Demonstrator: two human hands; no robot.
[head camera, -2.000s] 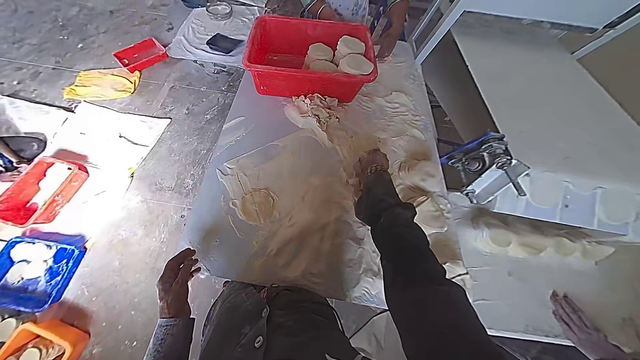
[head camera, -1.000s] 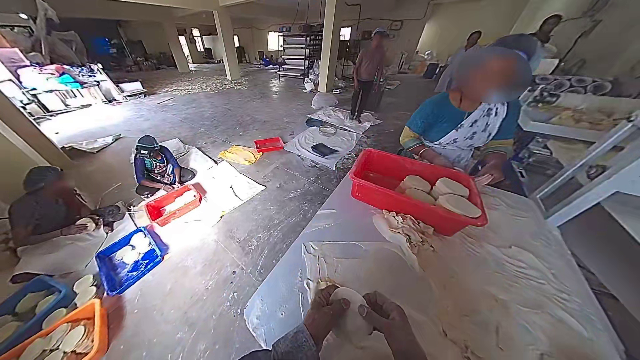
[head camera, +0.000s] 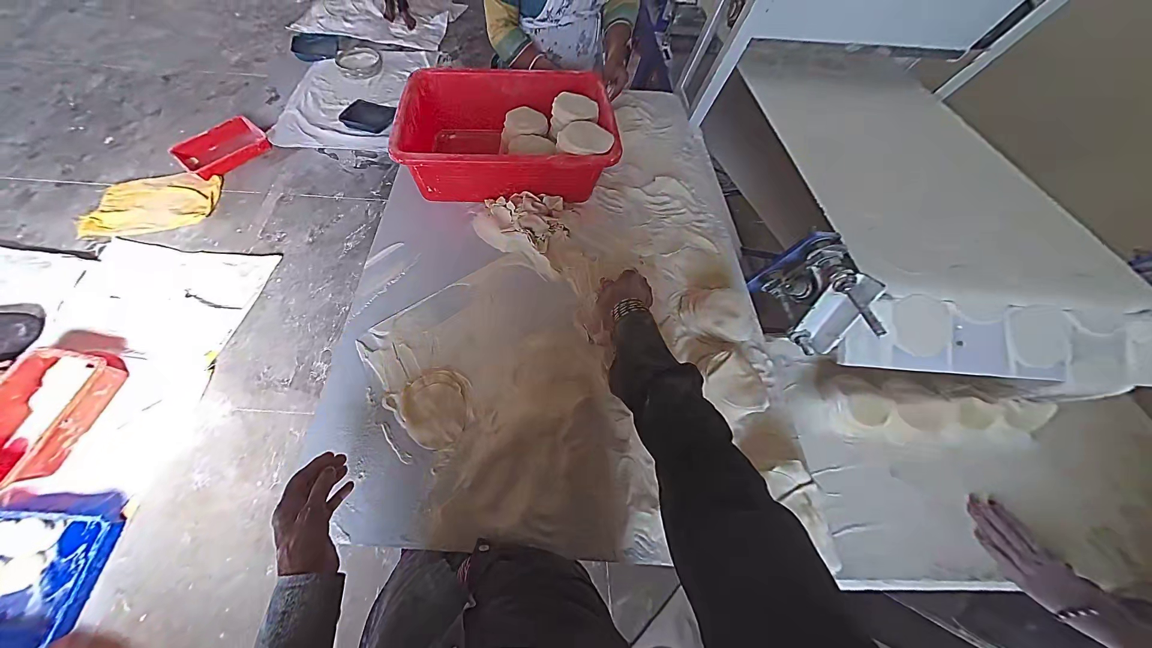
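My left hand (head camera: 306, 517) is beside the table's left front edge, its fingers apart and holding nothing. My right hand (head camera: 624, 292), at the end of a dark sleeve, rests on the floury dough layer (head camera: 661, 211) over the right part of the table; its fingers are curled and their tips hidden. Left of it lies a thin, translucent sheet (head camera: 531, 315) with a faint round (head camera: 434, 409) on it. Beyond my right hand are crumpled dough scraps (head camera: 529, 218) and a red plastic tub (head camera: 504, 175) holding several stacks of pale dough rounds (head camera: 576, 108).
A person's hands (head camera: 616, 67) are behind the tub. At right, another person's hand (head camera: 1017, 544) lies over a lower surface, near a machine's metal roller bracket (head camera: 832, 292) and a belt (head camera: 936, 189). On the floor at left are a red tray (head camera: 220, 147), yellow cloth (head camera: 151, 205) and blue crate (head camera: 58, 576).
A second ago both my hands were together at a pale dough round; now they are apart, the left by the table edge and the right on the dough layer. The view has swung downward.
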